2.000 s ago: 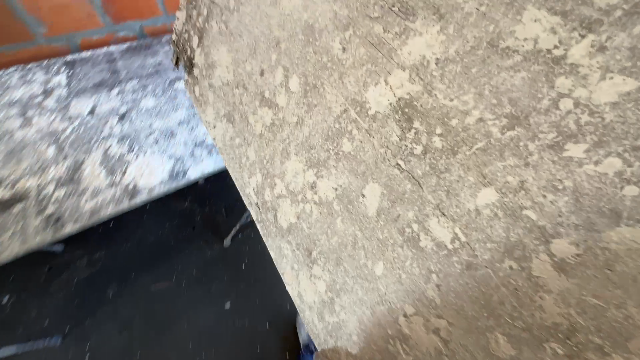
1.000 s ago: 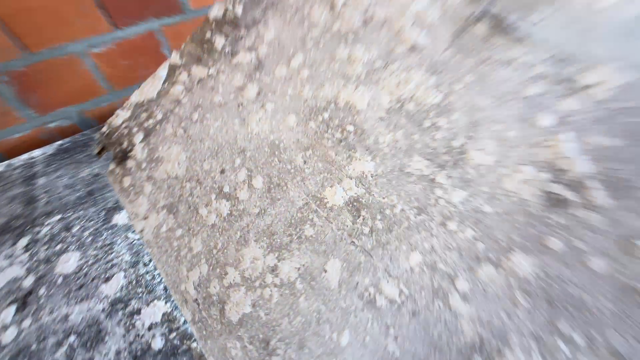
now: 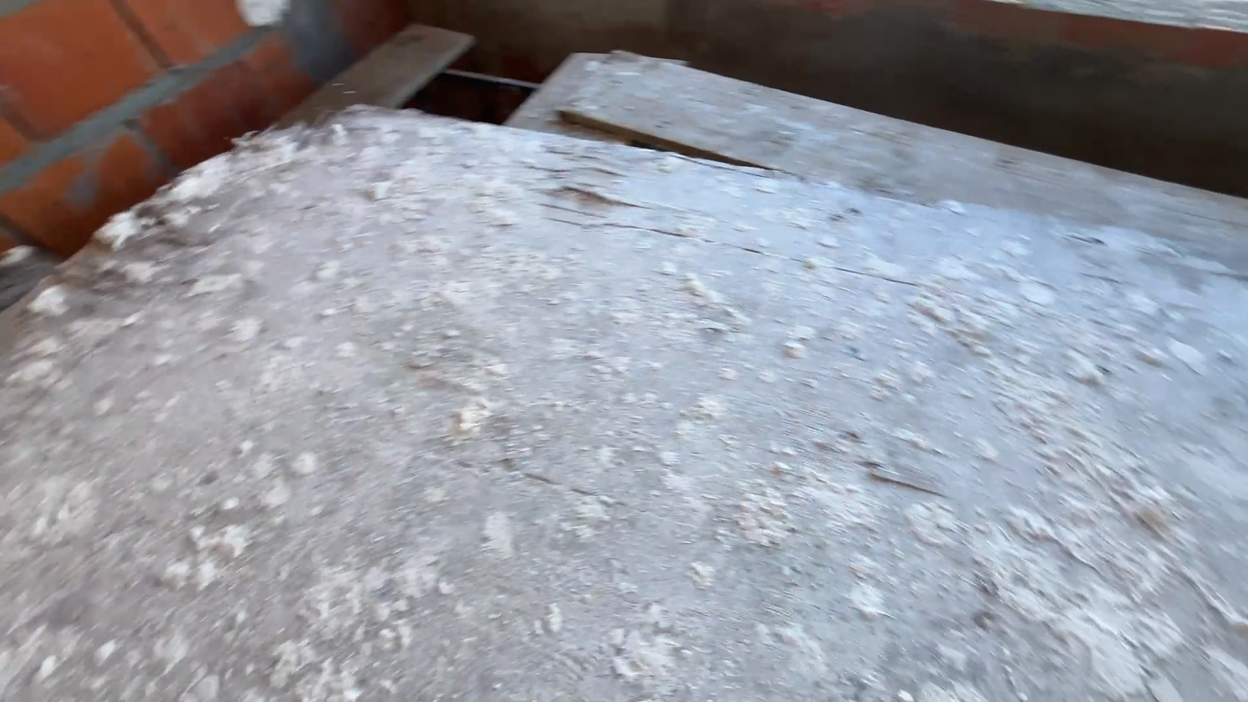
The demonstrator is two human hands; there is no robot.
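Note:
A wide wooden board (image 3: 624, 390), crusted with pale dried mortar splatter, fills most of the head view. Thin cracks run along its surface, and its left edge is ragged with crumbs of mortar. Neither my left hand nor my right hand shows in the frame, so what they hold or touch is hidden. Beyond the board's far edge lies another splattered plank (image 3: 838, 132), its end partly overlapped by the large board.
A wall of orange bricks with grey mortar joints (image 3: 73, 63) rises at the left. A narrow plank (image 3: 400, 68) lies beside it, with a dark gap next to its end. Behind the boards runs a dark brown upright surface (image 3: 926, 88).
The view has shifted greatly. The large board, steeply slanted across the earlier frames, now spreads out flatter below me, and the planks beyond its far edge have come into sight.

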